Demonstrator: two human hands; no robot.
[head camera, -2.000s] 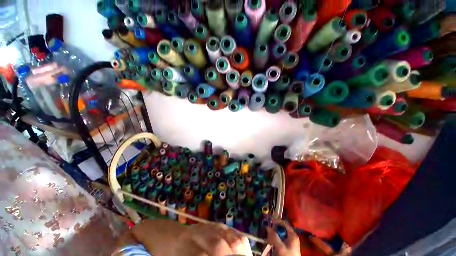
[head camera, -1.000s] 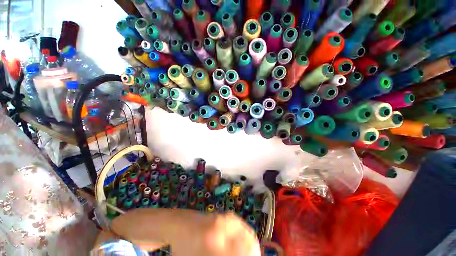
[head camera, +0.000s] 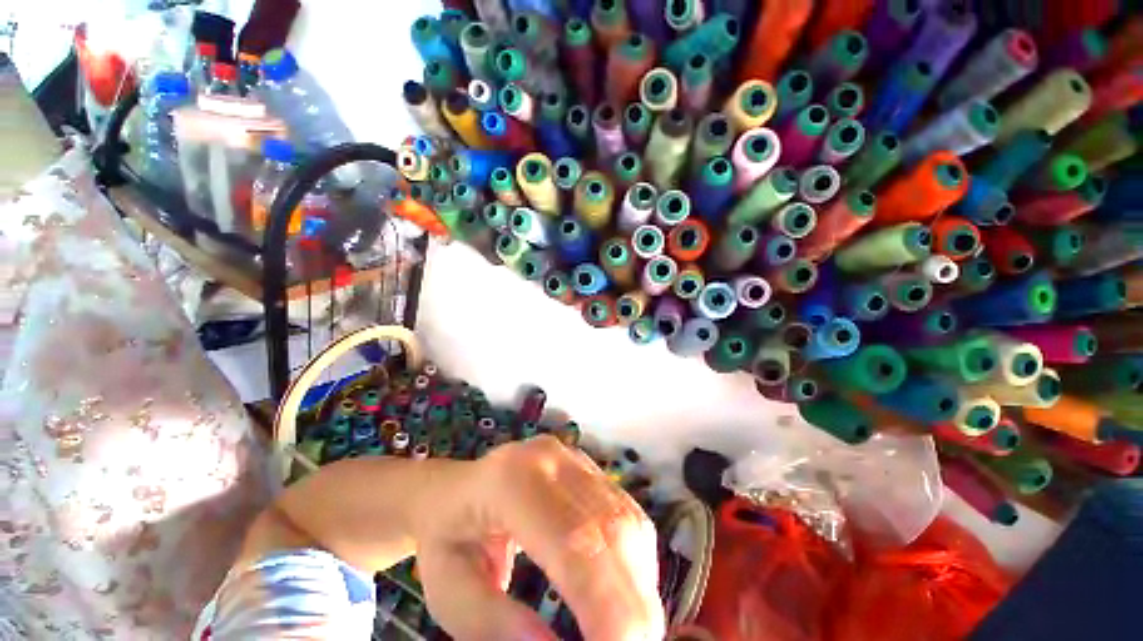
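Observation:
My left hand (head camera: 539, 532) reaches in from the lower left over the rack's top tray (head camera: 291, 403). Its fingers bend downward and the fingertips are cut off by the bottom edge, so I cannot tell whether it holds anything. A striped sleeve (head camera: 295, 599) shows at the wrist. Small thread spools (head camera: 433, 407) of many colours stand upright in the tray, partly hidden behind my hand. Above, a dense bank of wall-mounted thread spools (head camera: 752, 150) points outward, many with green ends. My right hand is not in view.
Red plastic bags (head camera: 783, 570) and a clear plastic bag (head camera: 865, 482) lie right of the tray. A dark roll (head camera: 1078, 576) is at the lower right. A black wire frame (head camera: 278, 276) and plastic bottles (head camera: 295, 107) stand left. A flowered cloth (head camera: 125, 413) drapes at far left.
The view has swung left, so the spool bank sits further right. My left hand is raised, with its fingers bent over the tray. My right hand, earlier at a dark spool by the tray's right end, has left view.

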